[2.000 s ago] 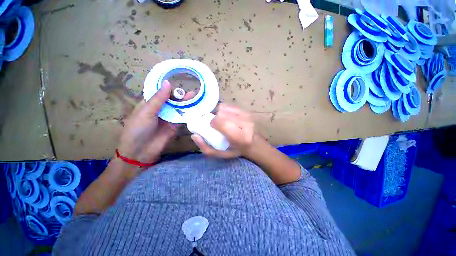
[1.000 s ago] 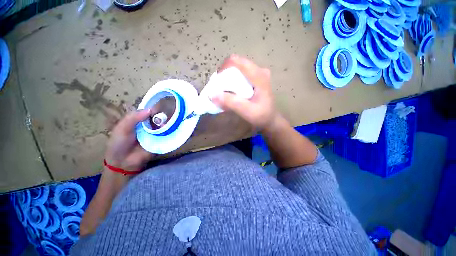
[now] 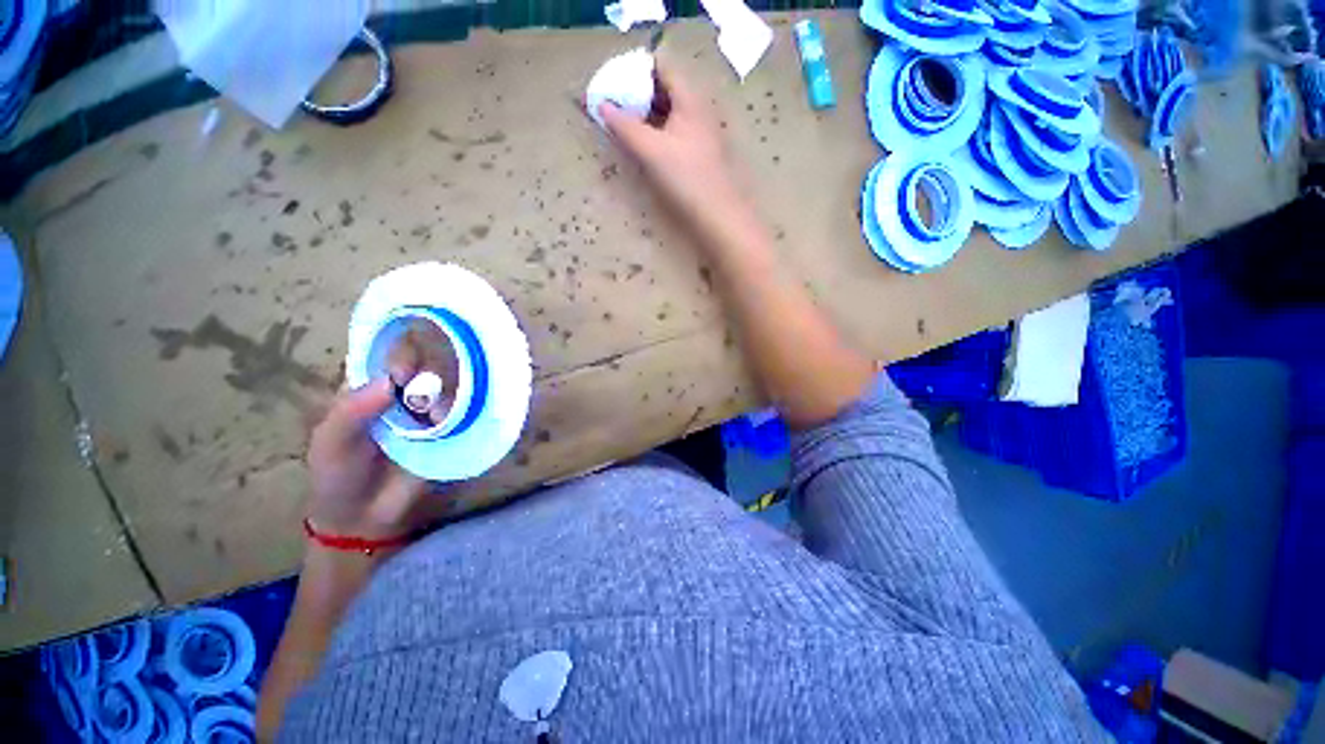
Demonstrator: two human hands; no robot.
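Note:
A pale blue-white flanged ring (image 3: pixel 501 356) with a darker blue raised band around its open centre is held tilted above the cardboard. My left hand (image 3: pixel 363 458) grips it at its lower left edge, thumb on the inner rim and fingers behind it. A small white cap on a fingertip shows through the hole. My right hand (image 3: pixel 676 138) is stretched out to the back of the board, its fingers around the white glue bottle (image 3: pixel 622 87). The bottle's tip cannot be made out.
Overlapping flanged rings (image 3: pixel 1003 131) lie at the right, with a teal tube (image 3: pixel 815 64) beside them. White scraps (image 3: pixel 741 37), a tape roll (image 3: pixel 353 80) and a translucent sheet (image 3: pixel 269 51) lie at the back. Blue crates (image 3: pixel 1148 393) stand below the bench.
My right hand has moved from beside the ring to the back of the board, with the bottle. The ring is still in my left hand and a little lower left. The view has shifted.

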